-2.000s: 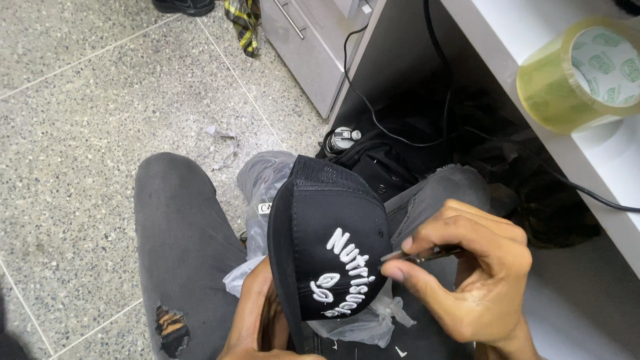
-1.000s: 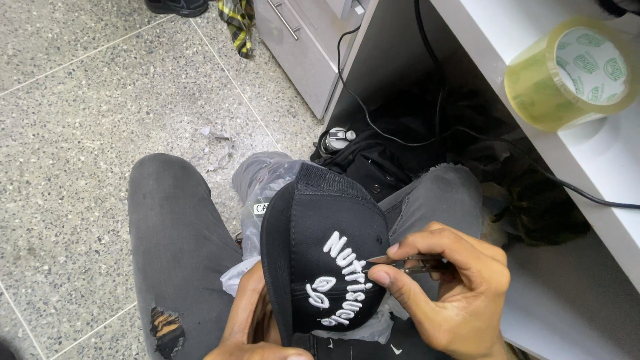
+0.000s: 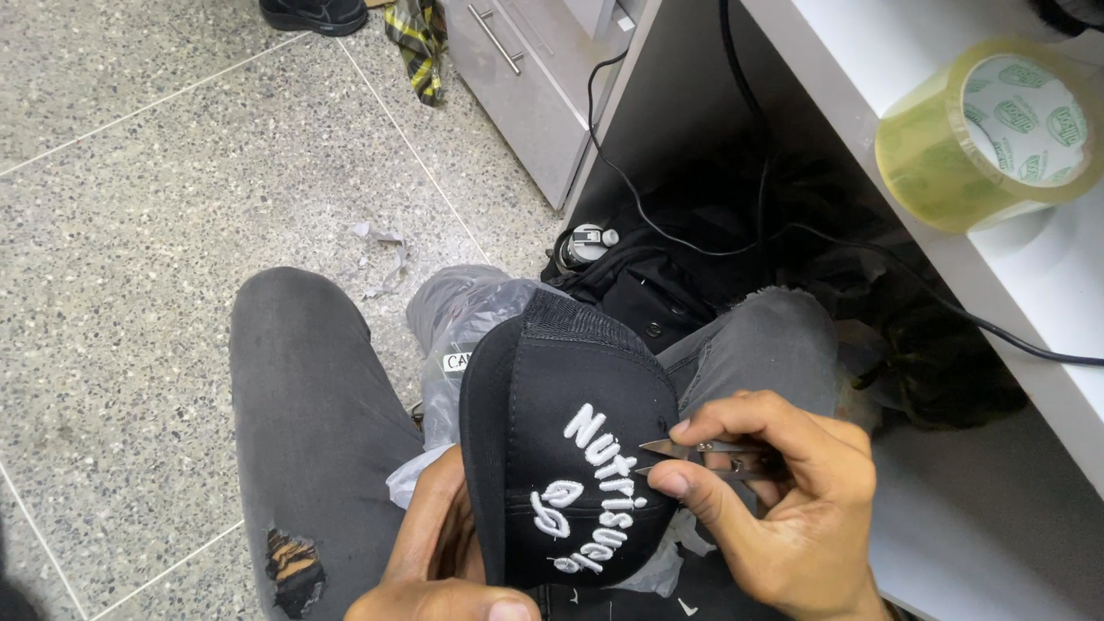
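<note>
A black cap [image 3: 595,371] with a mesh back and raised white embroidery rests over my lap, its brim toward the left. My left hand [image 3: 440,552] grips the cap at its brim and lower edge; some fingers are hidden behind it. Thread snips [image 3: 733,457] are held between the thumb and fingers of my right hand [image 3: 793,492], at the right side of the cap. Their two pointed blades are apart, with the tips close to the white lettering. Under the cap lies a clear plastic bag [image 3: 444,397] with a written tag.
On the white desk [image 3: 1044,285] at right stands a roll of clear tape [image 3: 940,164]. A black cable [image 3: 931,297] runs below it. Beneath are a black bag [image 3: 655,302] and a bottle top [image 3: 586,245]. A grey drawer unit [image 3: 517,86] stands ahead. Scraps [image 3: 392,259] lie on the speckled floor.
The snips' blades now show spread apart; one second ago they looked closer together. The cap has tilted slightly in my left hand since two seconds ago.
</note>
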